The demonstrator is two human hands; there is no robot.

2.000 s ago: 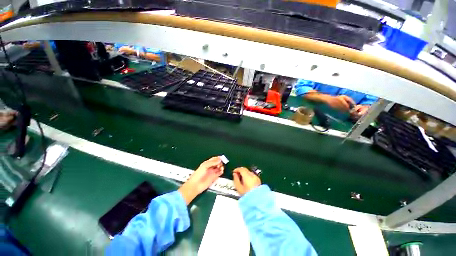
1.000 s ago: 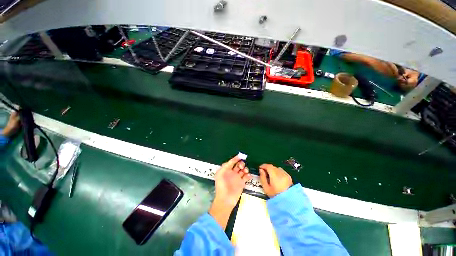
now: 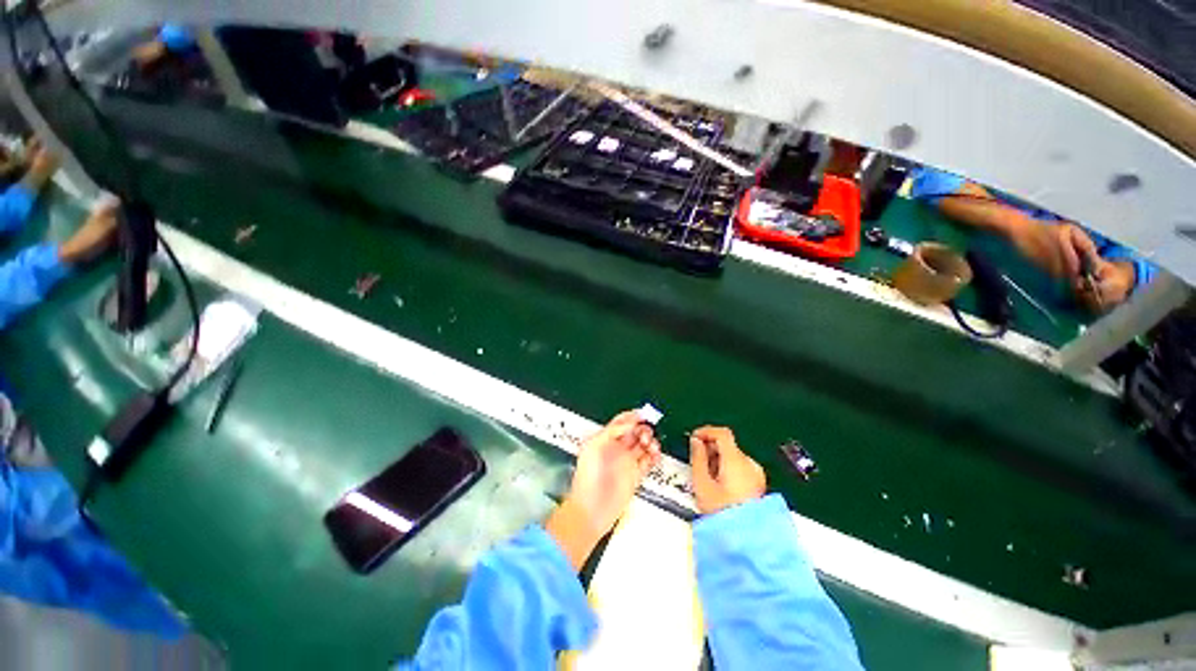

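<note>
My left hand (image 3: 611, 469) is over the white belt rail, its fingertips closed on a small white piece (image 3: 649, 414), perhaps a sticker or a small module. My right hand (image 3: 723, 469) is just to its right, thumb and finger pinched together; whether something tiny is between them cannot be told. The hands are a little apart. A small circuit board (image 3: 797, 458) lies on the green belt just right of my right hand. Long white sheets with yellow edges (image 3: 645, 590) lie below my hands, partly covered by my sleeves.
A black smartphone (image 3: 405, 501) lies left of the sheets. A slim dark stick (image 3: 224, 396) and a corded black tool (image 3: 135, 262) are further left, near another person's hand. Across the belt are black trays (image 3: 617, 197), a red bin (image 3: 839, 216), a tape roll (image 3: 933, 274) and another person's hands.
The view has shifted and turned, so the bench items sit differently in it. My hands stay close together over the rail, the white piece still in my left fingertips. People's hands at left show more.
</note>
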